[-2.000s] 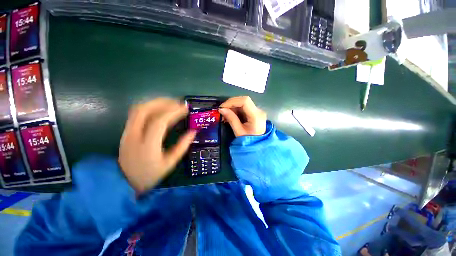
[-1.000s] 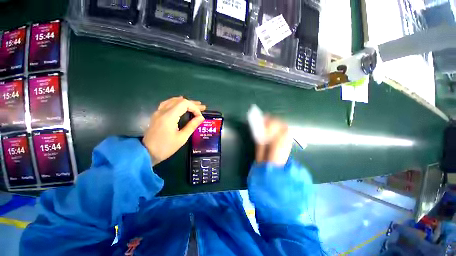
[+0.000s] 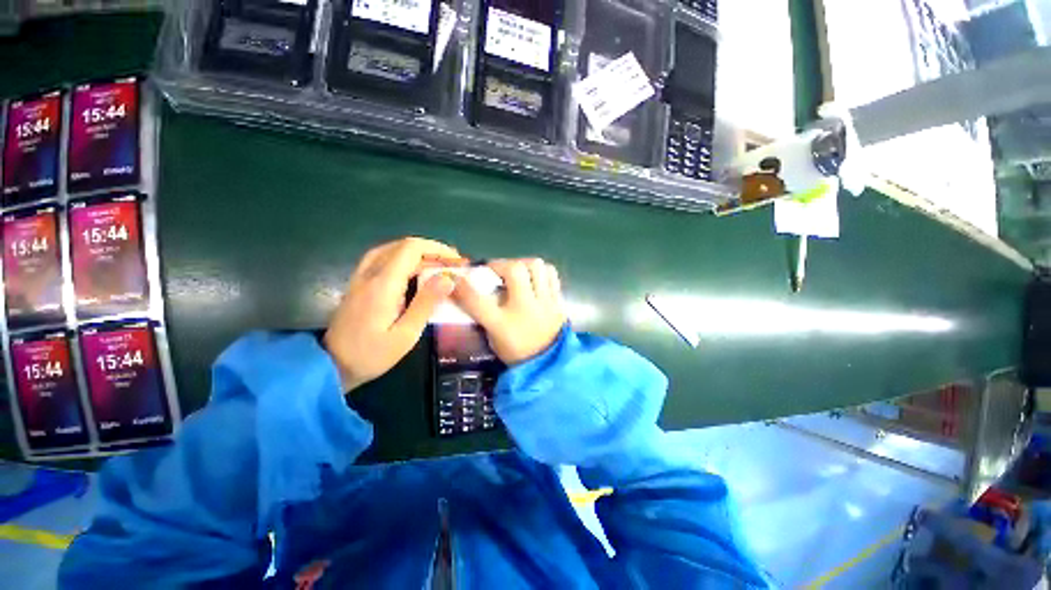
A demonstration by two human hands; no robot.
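A black keypad phone lies face up on the green bench, its keys and the lower part of its screen showing. A white card lies across the upper screen, partly hidden by fingers. My right hand grips the card. My left hand is at the phone's upper left, with its fingertips at the card's edge; whether it grips the card or the phone is hidden. The printed film on the screen is mostly covered.
A sheet of printed films lies at the left. A clear phone tray with several phones stands at the back. A thin strip lies right of my hands. A metal post and a green-topped pen are farther right.
The white card was picked up from the bench by my right hand and brought left onto the phone's screen. My left hand stays at the phone's upper left.
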